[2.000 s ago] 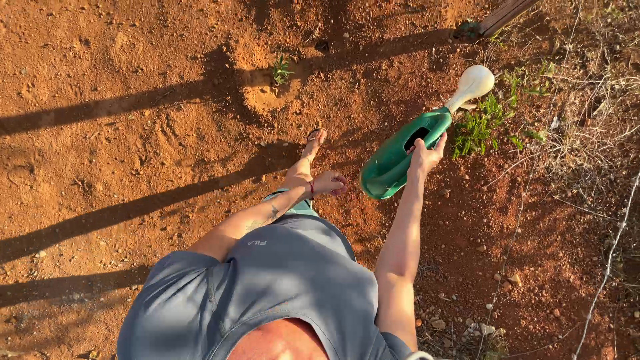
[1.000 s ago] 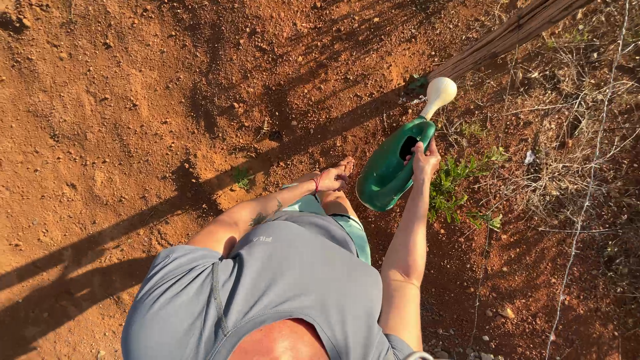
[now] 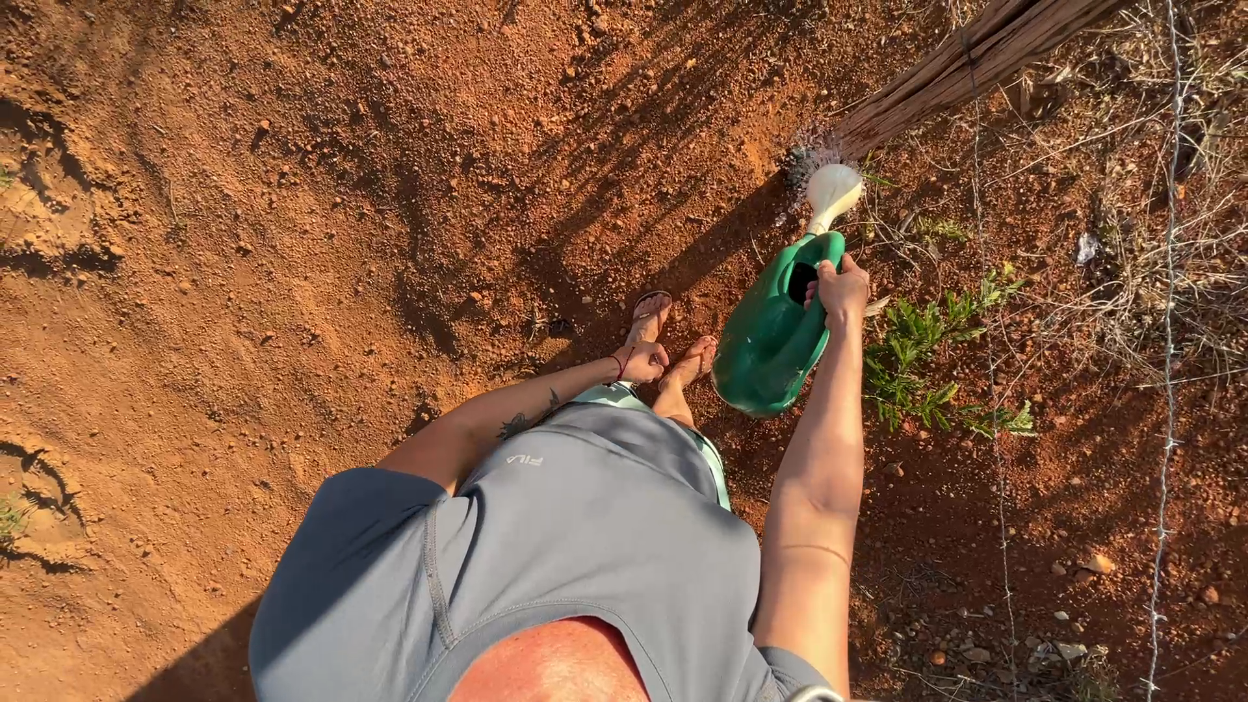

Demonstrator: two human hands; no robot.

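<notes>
My right hand (image 3: 840, 291) grips the handle of a green plastic watering can (image 3: 770, 336). Its pale sprinkler head (image 3: 835, 187) points away from me, and fine water sprays from it near the foot of a wooden post. A small dark clump at the post's foot lies partly behind the spray. My left hand (image 3: 645, 362) hangs in front of the shorts, its fingers curled with nothing seen in them. It is beside my feet in flip-flops as the view looks down.
A weathered wooden post (image 3: 960, 73) rises at the upper right. Barbed wire (image 3: 1167, 390) runs down the right side, with a thinner wire left of it. A leafy green plant (image 3: 921, 361) grows right of the can. Dry twigs and stones lie on the reddish soil.
Water now sprays from the sprinkler head, where none was visible before. The can has come close to the post's foot, still in my right hand. The view has shifted along the fence.
</notes>
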